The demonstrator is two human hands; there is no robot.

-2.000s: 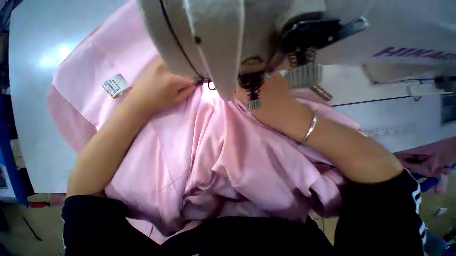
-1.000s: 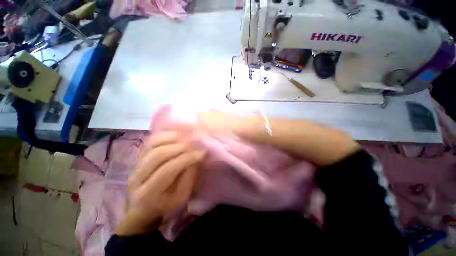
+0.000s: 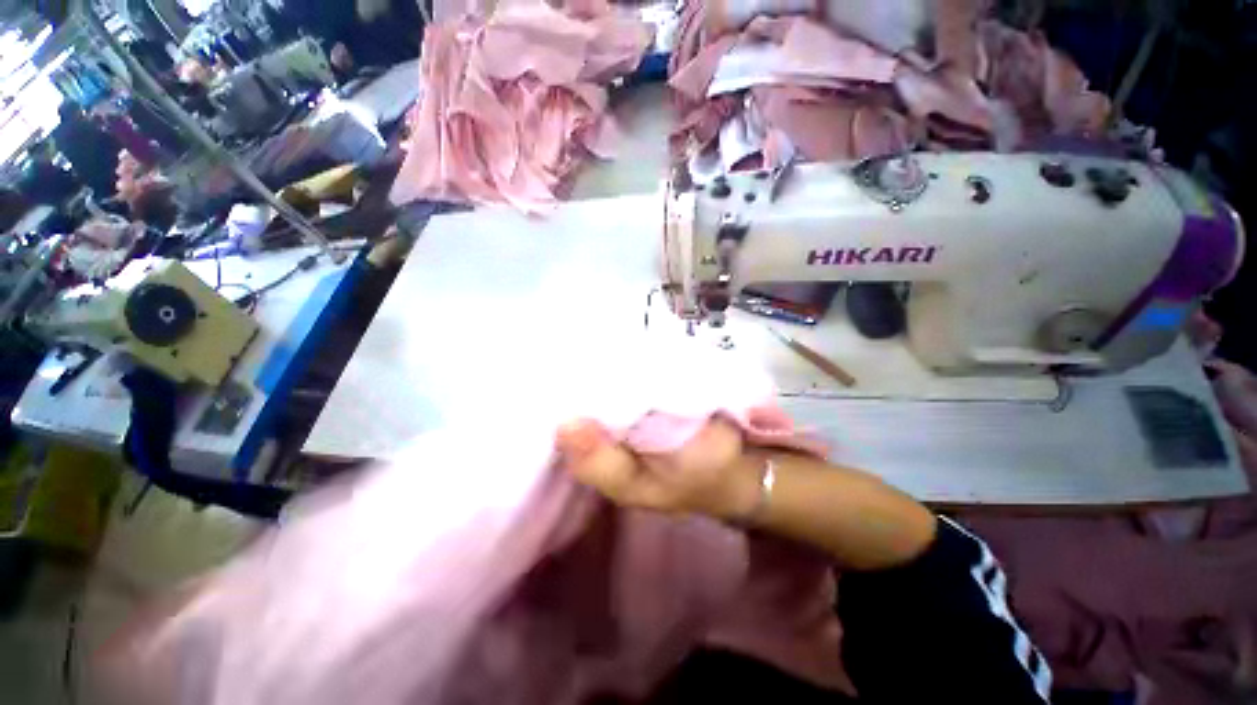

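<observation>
The pink garment (image 3: 455,579) hangs from my right hand (image 3: 662,471) in front of the table's front edge, spreading blurred to the lower left. My right hand is closed on the pink cloth, with a bracelet at the wrist. My left hand is not visible; the blurred cloth fills the lower left. The white HIKARI sewing machine (image 3: 855,262) stands behind on the white table (image 3: 455,296). Its presser foot area (image 3: 700,324) holds no visible cloth.
An awl-like tool with an orange-brown handle (image 3: 823,362) lies right of the needle. Pink pieces (image 3: 517,103) are heaped behind the table, and more pink pieces (image 3: 827,83) lie behind the machine. Another machine (image 3: 172,324) stands at the left. Dark pink cloth (image 3: 1117,585) lies lower right.
The garment has come off the machine bed and now spreads to the lower left. My left hand has left view. The head view has tilted up, showing the pink heaps behind.
</observation>
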